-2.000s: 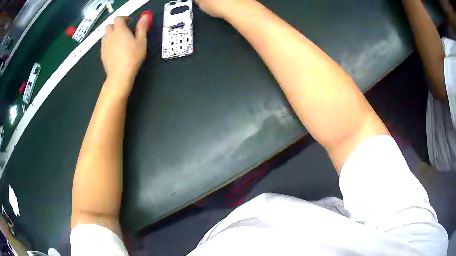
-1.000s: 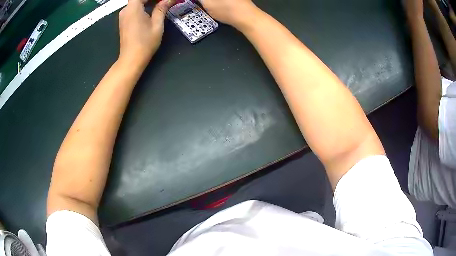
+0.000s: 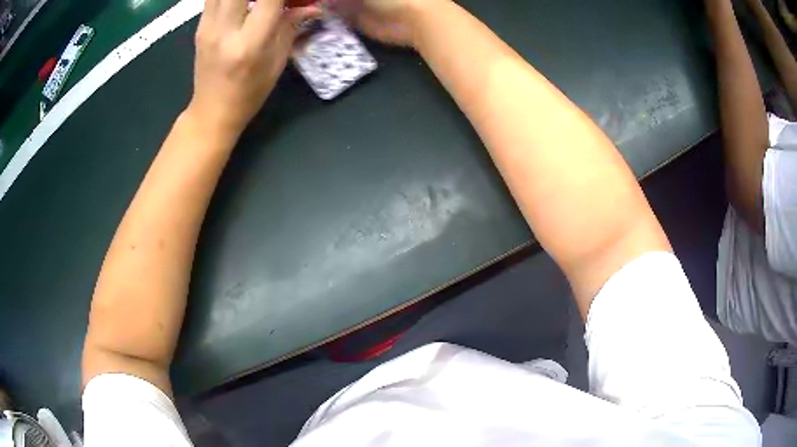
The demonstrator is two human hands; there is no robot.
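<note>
A half-built phone unit (image 3: 334, 63), pale with blurred dark keypad marks, shows at the top centre, tilted, its keypad end towards me. Its upper end is hidden by my hands. My left hand (image 3: 243, 52) is at its left side, fingers at its upper end, partly cut off by the picture's top edge. My right hand (image 3: 383, 19) is at its upper right, blurred and partly cut off. A red part (image 3: 300, 3) shows between the hands at the top edge.
Beyond the white edge strip (image 3: 105, 59), another phone unit (image 3: 66, 63) with a red part (image 3: 47, 69) lies on the green belt (image 3: 122, 19). The dark green worktop (image 3: 349, 192) has its near edge before my lap. Another person's arm (image 3: 741, 113) is at right; a whitish round fan (image 3: 24, 429) is lower left.
The phone unit went from lying straight with my hands apart to tilted between both hands. Since a second ago, its keypad end has shifted slightly down and left and is more blurred.
</note>
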